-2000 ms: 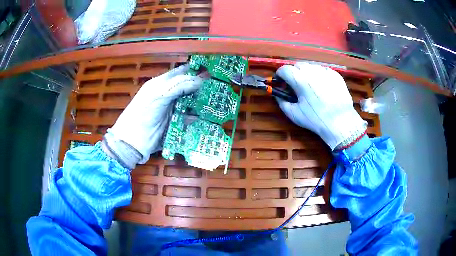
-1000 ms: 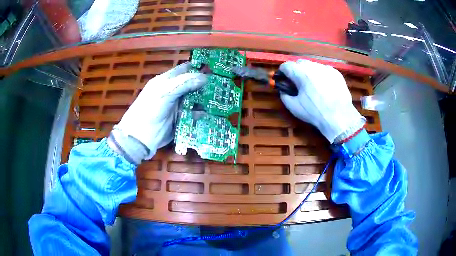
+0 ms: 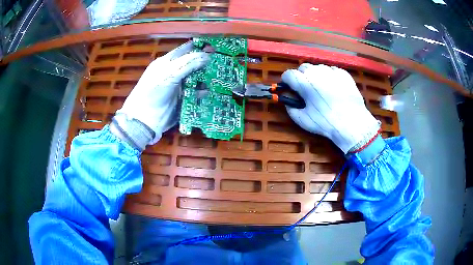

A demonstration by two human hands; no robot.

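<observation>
My left hand [image 3: 155, 96], in a white glove, holds a green circuit board panel [image 3: 215, 98] by its left edge above the brown-orange slotted surface. The panel stands lengthwise, its top end close under the shield edge. My right hand [image 3: 329, 106], also gloved in white, holds side cutters [image 3: 264, 92] with black handles and orange near the pivot. The cutter jaws are at the panel's right edge, by the notch between the middle and lower boards. Whether the jaws are open or closed is unclear. Component leads are too small to tell.
The slotted surface [image 3: 240, 203] lies below both hands. A clear shield's brown-orange edge [image 3: 171, 30] crosses above them. Beyond lie a red mat [image 3: 306, 18], a black object [image 3: 378, 33] and a pale rounded bundle [image 3: 115, 11]. A blue coiled cord [image 3: 324, 195] runs from my right cuff.
The panel and my left hand have moved up towards the shield edge. The cutter jaws now sit at the lower notch instead of the upper one.
</observation>
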